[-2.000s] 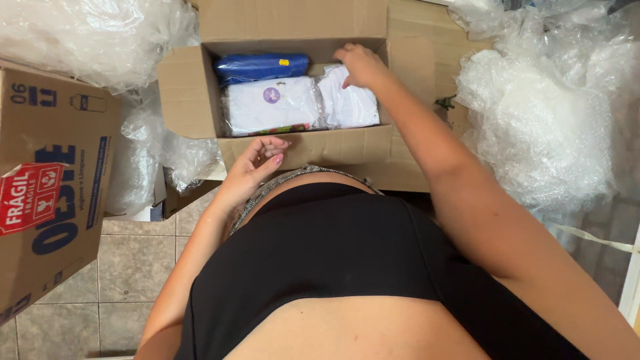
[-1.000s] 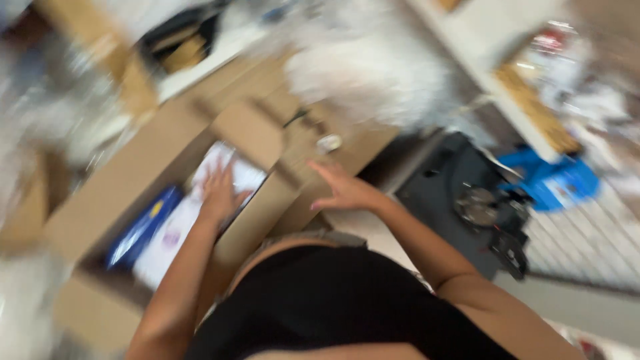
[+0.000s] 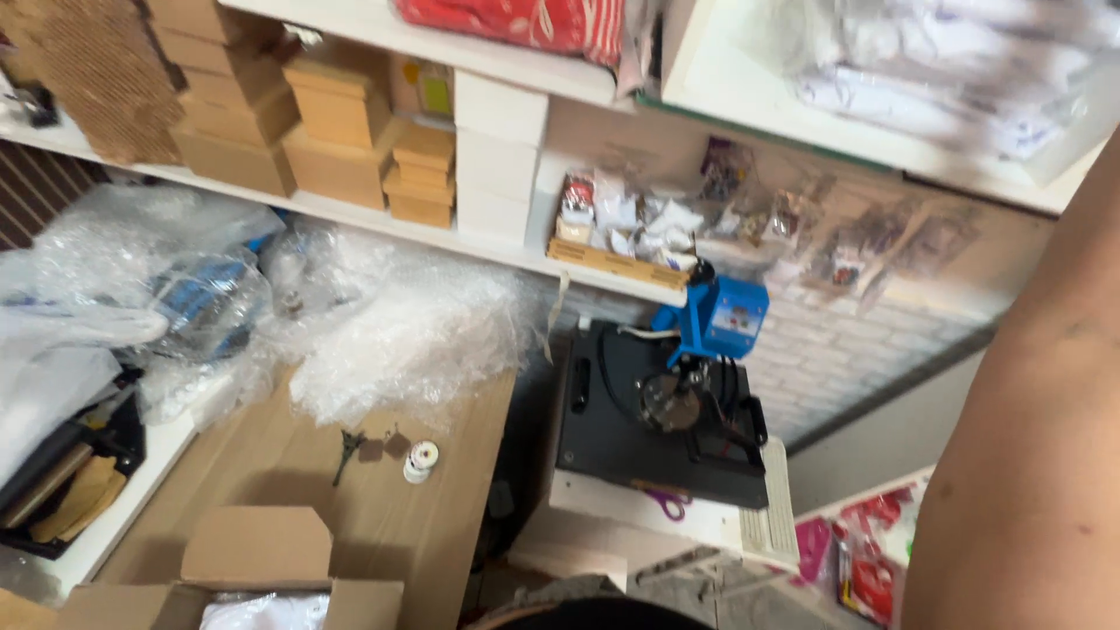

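Note:
Neither of my hands shows in this view. A bare arm rises along the right edge, with its hand out of the picture, near the upper shelf. At the bottom left stands an open cardboard box, its flaps spread, with a white item in clear plastic inside. Most of the box is cut off by the frame. On the wooden table beyond it are a small Eiffel Tower figure and a small white spool or roll.
Bubble wrap heaps over the table's back. A heat press with a blue control head stands right of the table, purple scissors before it. Shelves above hold kraft boxes, white boxes and a tray of small packets.
The view has swung toward the shelves and heat press. Both hands, earlier at and near the box, have left the picture; one arm now reaches up at the right.

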